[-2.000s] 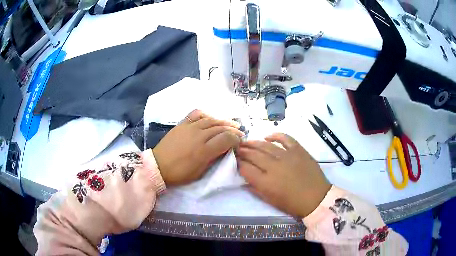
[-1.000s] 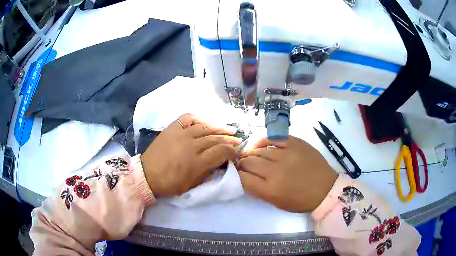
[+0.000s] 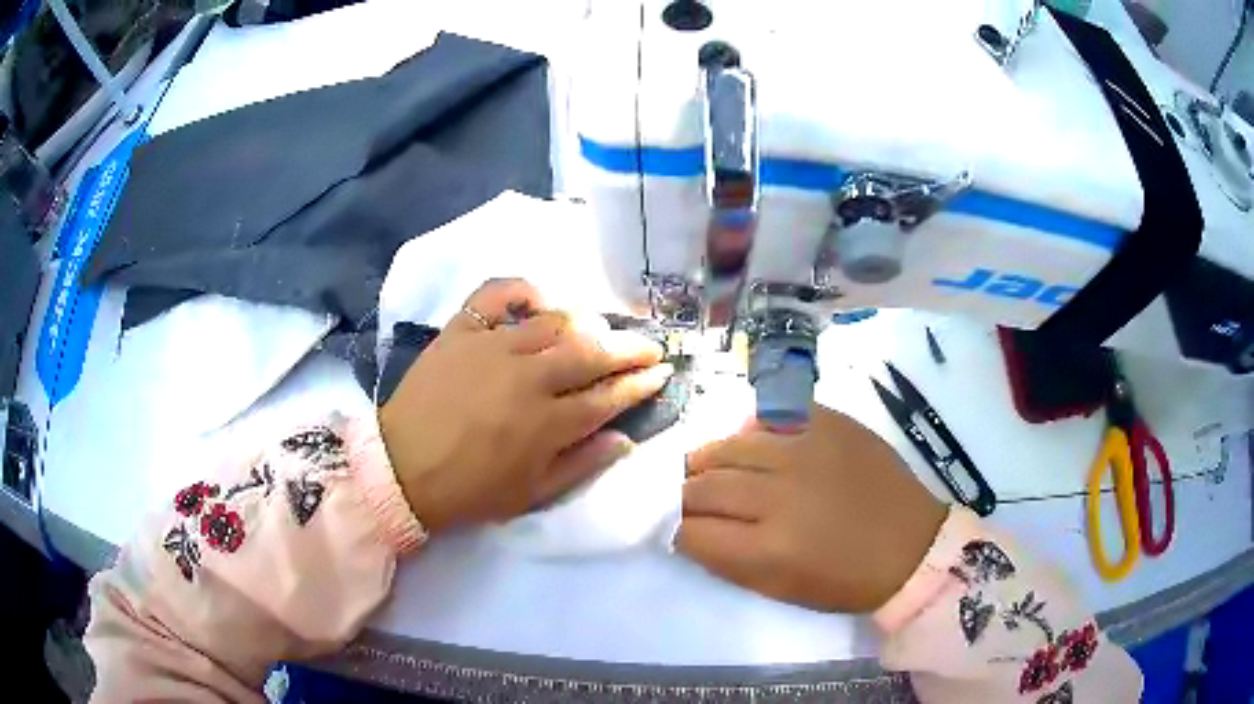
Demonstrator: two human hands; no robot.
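Observation:
The white pocket bag cloth (image 3: 454, 255) lies under the needle area and between my hands. A dark grey strip (image 3: 649, 415) shows on it beside my left fingertips, close to the presser foot (image 3: 677, 305). My left hand (image 3: 502, 406), with a ring, lies flat on the cloth, fingers pointing at the needle. My right hand (image 3: 811, 512) rests at the cloth's right edge, its fingertips on or beside it; its thumb side is partly hidden behind the machine's grey knob. The dark grey garment panel (image 3: 330, 179) lies at the left, partly under the white cloth.
The white sewing machine head (image 3: 880, 124) stands over the work. Black thread snips (image 3: 935, 437) lie right of the needle. Scissors (image 3: 1130, 481) with yellow and red loops and a dark red-edged flat item (image 3: 1052, 374) lie farther right. A measuring tape (image 3: 550, 679) runs along the front edge.
My left fingers have flattened on the cloth and more of the dark strip shows. My right fingertips have moved slightly away from the left ones. The whole view has shifted a little.

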